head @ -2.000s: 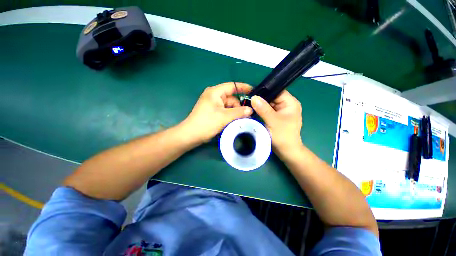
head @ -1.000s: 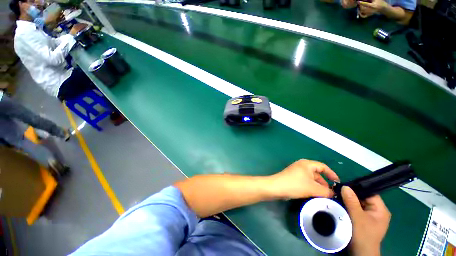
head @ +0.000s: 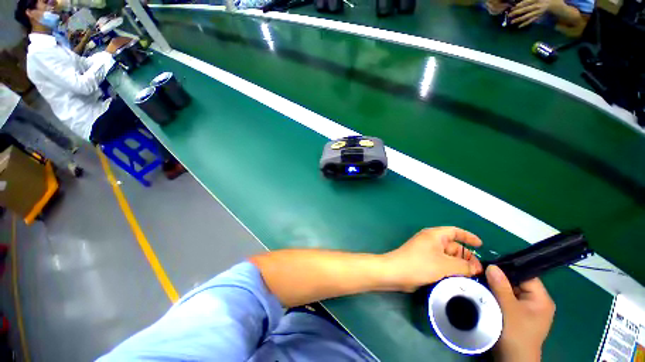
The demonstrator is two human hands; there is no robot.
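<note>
The dryer head (head: 482,338) faces up with its silver-white ring and black centre, low at the right. The black handle shell (head: 544,256) points up and right from it. My right hand (head: 523,307) grips the handle near the head, thumb on the joint. My left hand (head: 442,256) is at the joint with fingertips around a thin dark wire (head: 467,250). The small parts at the joint are mostly hidden by my fingers.
A grey-black device (head: 353,158) with a blue display stands on the green bench. Two dark head units (head: 154,106) stand far left. A seated person (head: 67,74) is beyond them. A printed sheet (head: 622,332) lies at the lower right. Another person's hands (head: 527,10) show at top right.
The view has swung left since the first frame, so the work appears lower right. Since one second ago, my left fingers have shifted slightly and the wire shows between them; my right grip is unchanged.
</note>
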